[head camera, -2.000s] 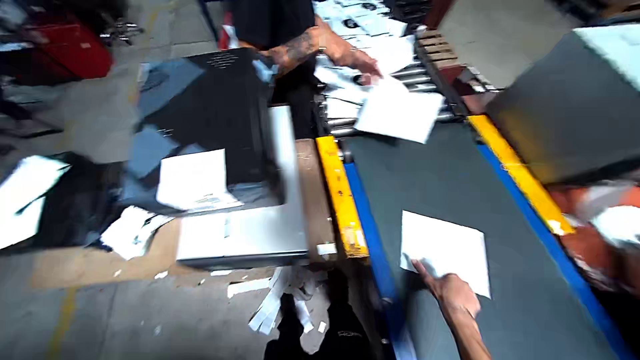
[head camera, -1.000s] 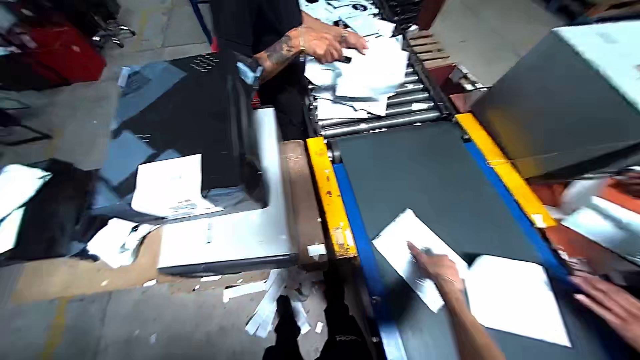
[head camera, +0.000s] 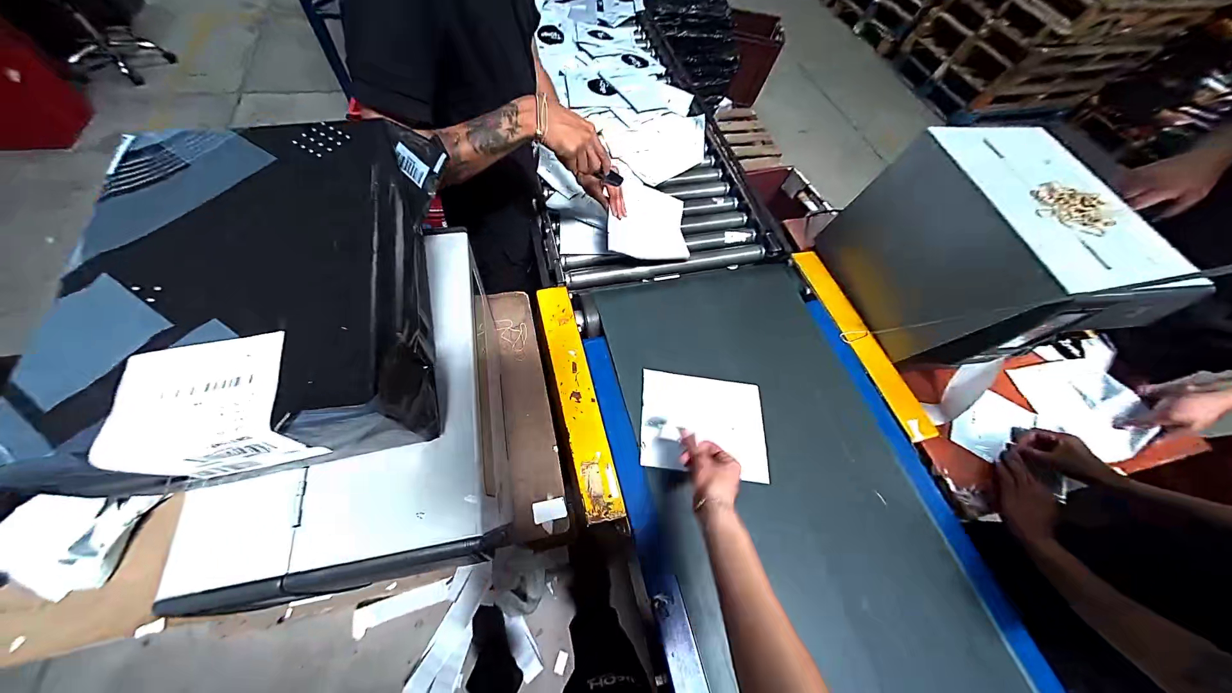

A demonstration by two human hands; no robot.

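My right hand [head camera: 714, 474] reaches up from the bottom over a dark green conveyor belt [head camera: 818, 539]. Its blurred fingers lie over the lower edge of a white mailer [head camera: 717, 409], index finger extended; whether they grip it is unclear. The mailer rests flat on the belt, near the left rail, with a small grey mark at its left. My left hand is out of view. Beyond the belt, a co-worker's tattooed arm reaches over metal rollers [head camera: 707, 207], the hand with a small dark object at another white mailer [head camera: 647, 223]. More printed mailers [head camera: 602, 85] are heaped behind.
Yellow and blue rails [head camera: 580, 414] edge the belt. Left stands a black-wrapped box [head camera: 289, 221] on a white cabinet [head camera: 385, 505]. On the right are a grey box [head camera: 924, 241] bearing rubber bands and co-workers' hands [head camera: 1035, 481] over papers. Paper strips [head camera: 452, 626] litter the floor.
My right hand is higher up the belt than a second ago. Two white mailers lay near it then; one shows on the belt now. The co-worker's hands beyond the belt have shifted over the mailers.
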